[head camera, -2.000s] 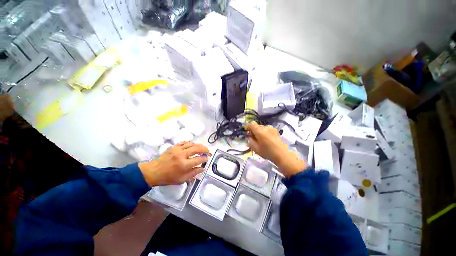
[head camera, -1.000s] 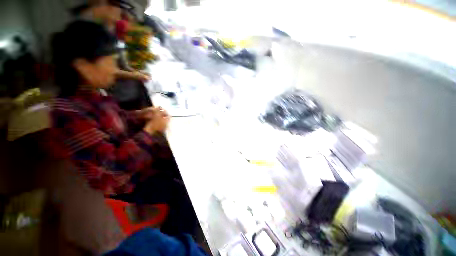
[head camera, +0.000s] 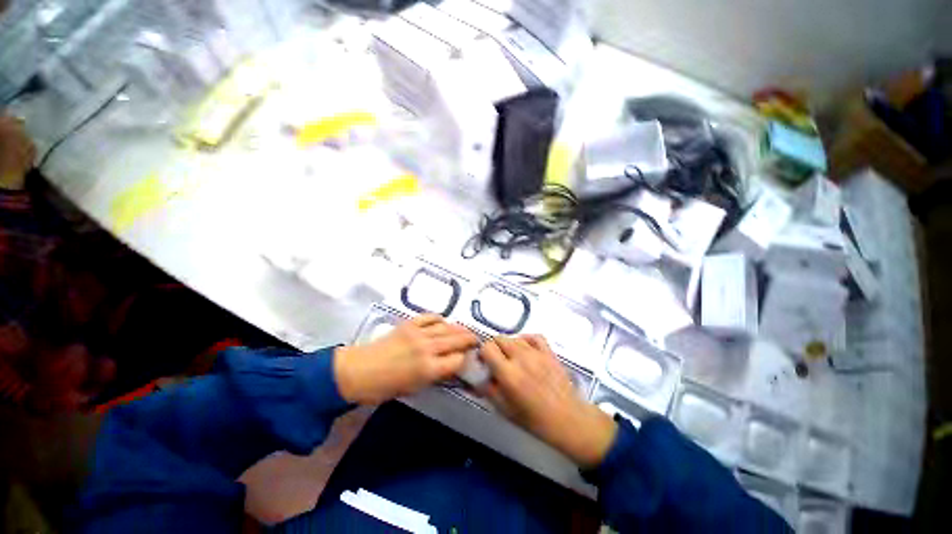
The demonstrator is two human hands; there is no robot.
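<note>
Open white box bases with trays stand in rows along the table edge. Two of them, a left one [head camera: 430, 291] and a right one [head camera: 501, 308], show a black cable looped around a white case. My left hand [head camera: 412, 360] and my right hand [head camera: 532, 386] meet over the front row, fingertips together on a small whitish thing [head camera: 475, 368], blurred and mostly hidden, likely a case. A tangle of black cables [head camera: 522, 224] lies just behind the boxes.
A black upright device [head camera: 524, 146] leans on white boxes. A clear bag with yellow strips [head camera: 388, 191] lies left. Jumbled white boxes [head camera: 728, 292] and more trays [head camera: 770, 440] are at right. A green box [head camera: 795, 148] is back right. Another person's hand [head camera: 15, 151] shows at the left edge.
The view swung left to a person in plaid, then back to the table. My hands, earlier apart with the right at the cables, are now together over the front row. A second looped cable now shows.
</note>
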